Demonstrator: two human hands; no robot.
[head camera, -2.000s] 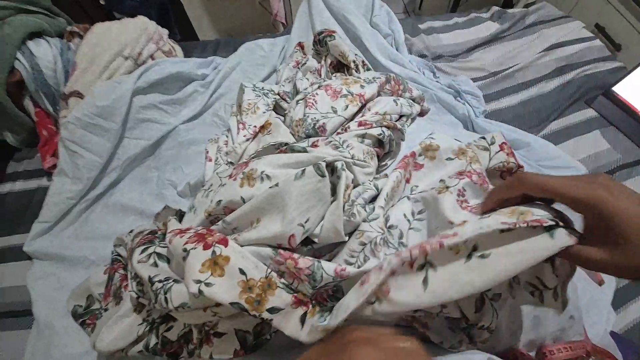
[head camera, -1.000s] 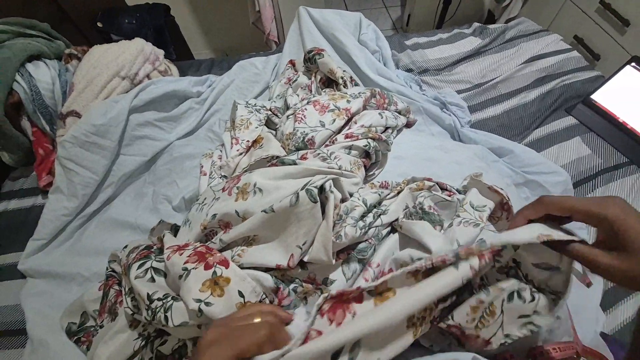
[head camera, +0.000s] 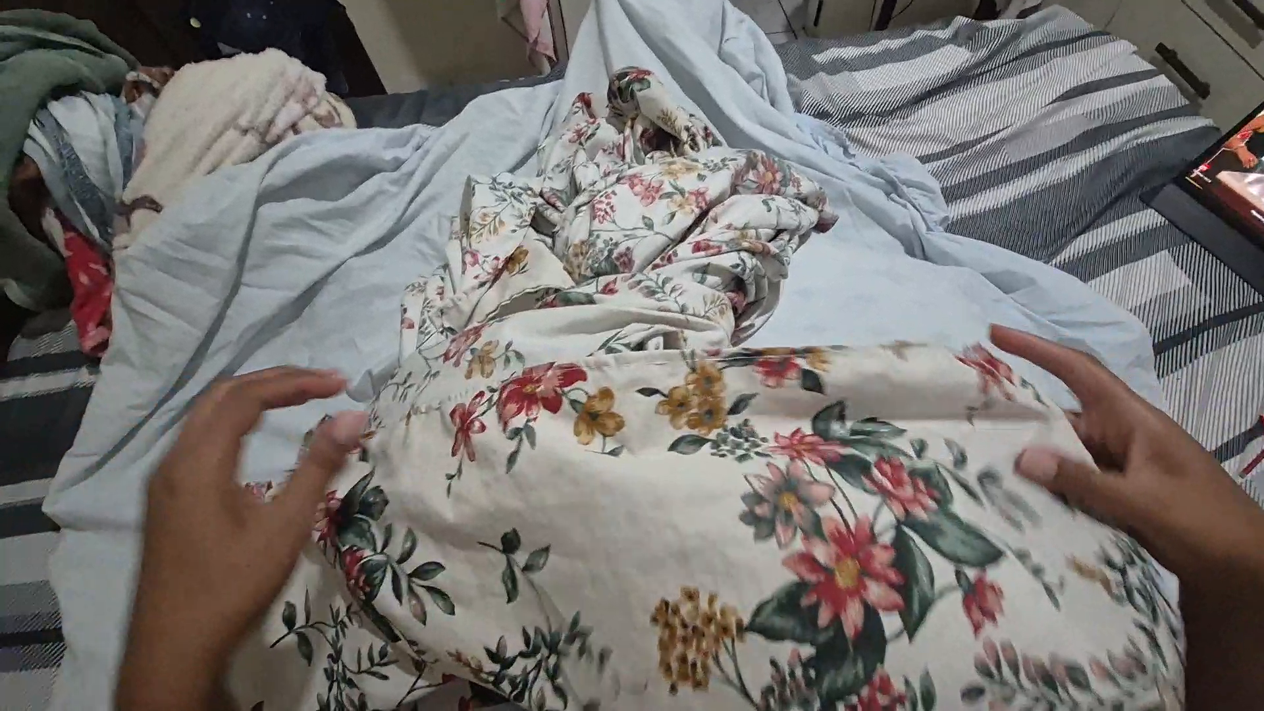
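Note:
A white cotton-like cloth with red, pink and mustard flowers (head camera: 612, 504) lies spread across the near part of the view, its upper edge running nearly straight from side to side. Beyond that edge the same floral fabric is bunched in folds. My left hand (head camera: 247, 474) is at the cloth's left edge, thumb and forefinger apart, with nothing visibly held. At the right edge is my right hand (head camera: 1116, 454), also with thumb and fingers apart; its thumb is over or against the cloth. A pale blue sheet (head camera: 267, 267) lies under the floral cloth.
Striped grey bedding (head camera: 997, 128) shows under the blue sheet. A cream fleecy blanket (head camera: 227, 118) and a green cloth (head camera: 59, 69) are heaped at the far left. At the right edge sits a device with a lit screen (head camera: 1234, 178). Drawers with dark handles (head camera: 1180, 74) stand behind.
The near part of the floral cloth, crumpled before, now lies spread and flatter. My right hand, which pinched the cloth's edge, has its fingers apart. My left hand has moved up to the cloth's left side.

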